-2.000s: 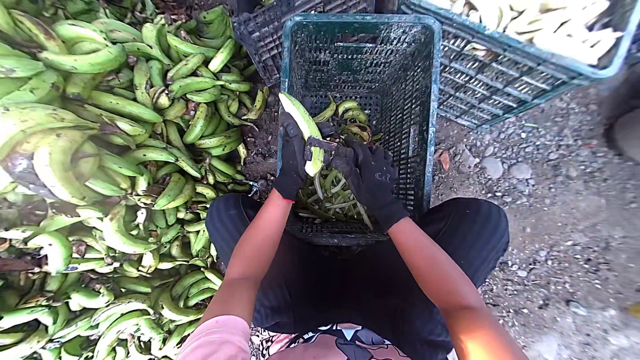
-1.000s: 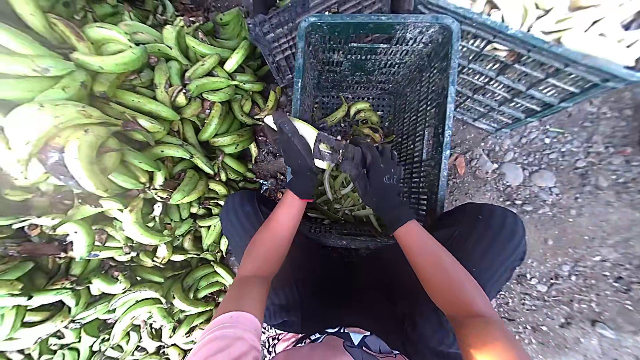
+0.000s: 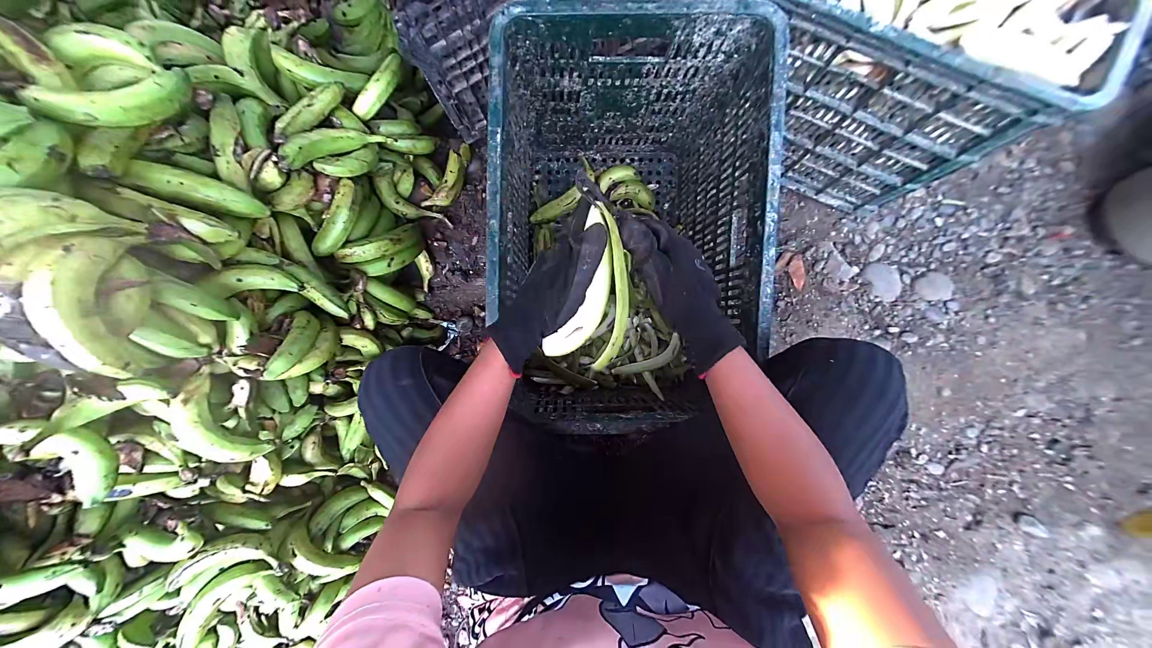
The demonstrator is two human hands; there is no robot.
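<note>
My left hand (image 3: 546, 286), in a dark glove, is closed around a partly peeled green plantain (image 3: 585, 301) whose pale flesh shows. A long strip of green peel (image 3: 619, 292) hangs beside the fruit, between my hands. On the right, my gloved right hand (image 3: 679, 279) is at the upper end of the plantain and peel; its fingertips are partly hidden, and whether it holds a tool I cannot tell. Both hands are over a dark green plastic crate (image 3: 772, 180). Peel strips (image 3: 652, 351) and some green plantain pieces (image 3: 630, 187) lie in its bottom.
A large heap of green plantains (image 3: 342, 216) covers the ground on the left. Another plastic crate (image 3: 900, 126) with peeled plantains (image 3: 1035, 40) stands at the upper right. A black crate (image 3: 445, 63) is behind on the left. Gravel ground (image 3: 1017, 360) with stones lies to the right.
The plantain was slanted across between my hands; now it stands more upright, lower end toward me. A long peel strip now hangs loose beside it.
</note>
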